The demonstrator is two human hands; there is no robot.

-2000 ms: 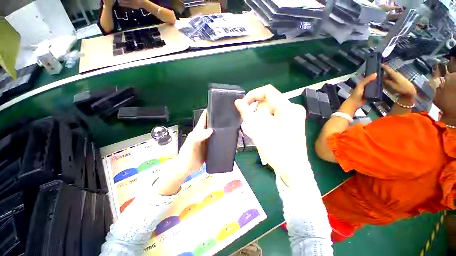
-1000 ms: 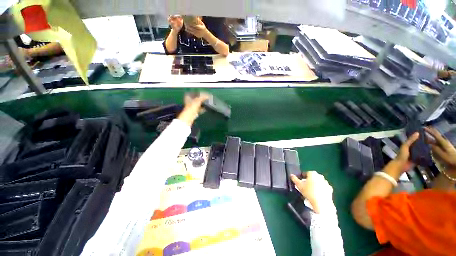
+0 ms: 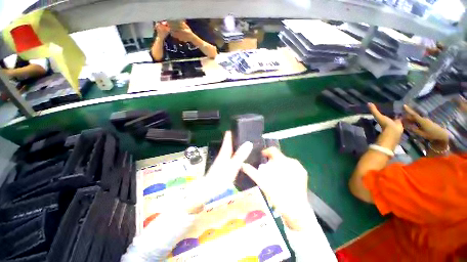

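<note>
A dark grey rigid box stands roughly upright between my hands, above the printed sheet. My left hand holds its left side, with the thumb across its front. My right hand is at its lower right, with fingers against it. The box's lower part is partly hidden by my fingers. Other dark boxes show in part behind my hands. One more box lies on the green surface to the right of my right forearm.
A heap of black box shells fills the left. Several boxes lie on the green strip ahead. A small silvery-topped bottle is at the sheet's upper edge. A person in orange works at right, another person sits across.
My left hand has come back from the green strip, where another box now lies. Both hands are now together at one box over the sheet. The view has shifted.
</note>
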